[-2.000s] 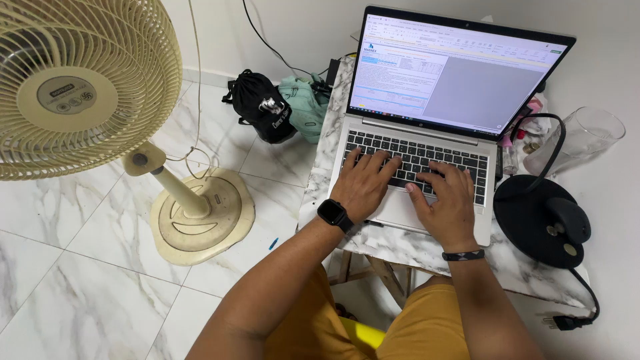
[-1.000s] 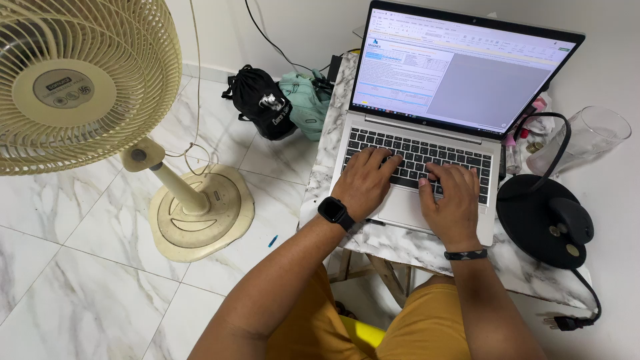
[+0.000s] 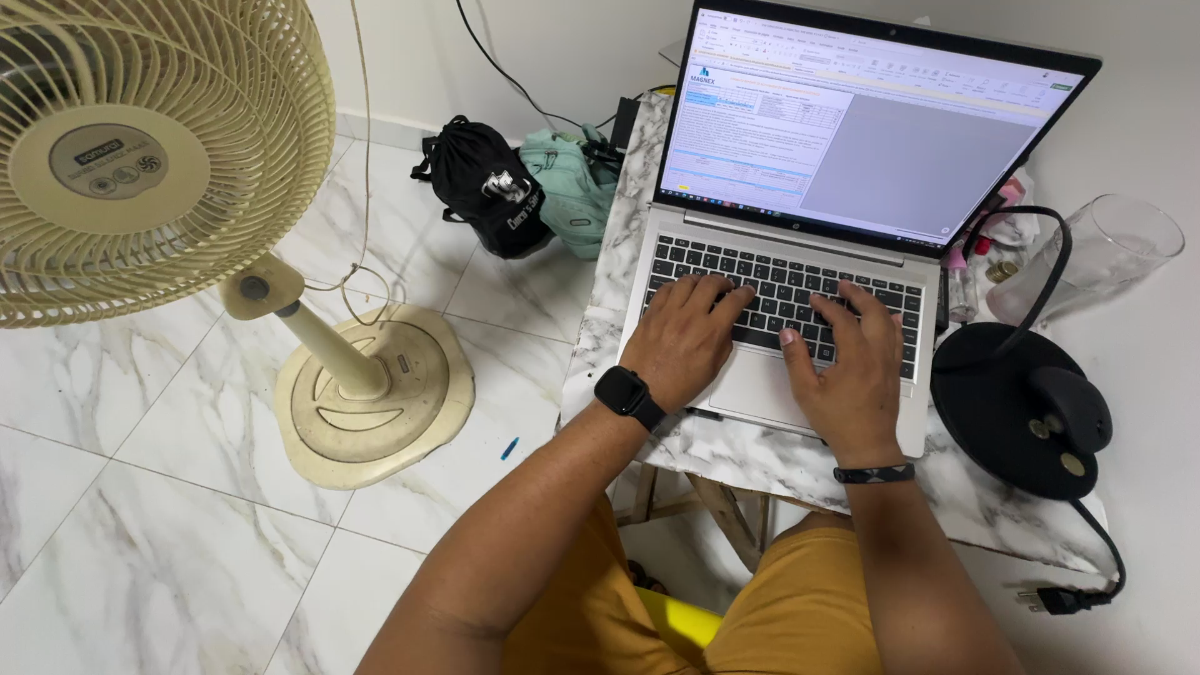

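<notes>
A silver laptop (image 3: 755, 384) stands unfolded on a marble-patterned table, its screen (image 3: 914, 164) showing a document window. My left hand (image 3: 682, 337), with a black smartwatch (image 3: 622, 390) at the wrist, rests on the left part of the black keyboard (image 3: 778, 291), fingers bent over the keys. On the right part of the keyboard lies my right hand (image 3: 851, 375), fingers spread, its thumb near the lower key rows. A dark band (image 3: 874, 474) circles the right wrist. Neither hand grasps anything.
Right of the laptop are a black round lamp-like base (image 3: 984, 412) with coins, a clear glass (image 3: 1097, 253) and a power plug (image 3: 1064, 600). A beige pedestal fan (image 3: 375, 403), a black drawstring bag (image 3: 487, 192), a mint backpack (image 3: 572, 197) and a blue pen (image 3: 510, 448) are on the tiled floor.
The fingers of my right hand have shifted on the keys and are more spread than one second ago. My left hand stays over the left keys.
</notes>
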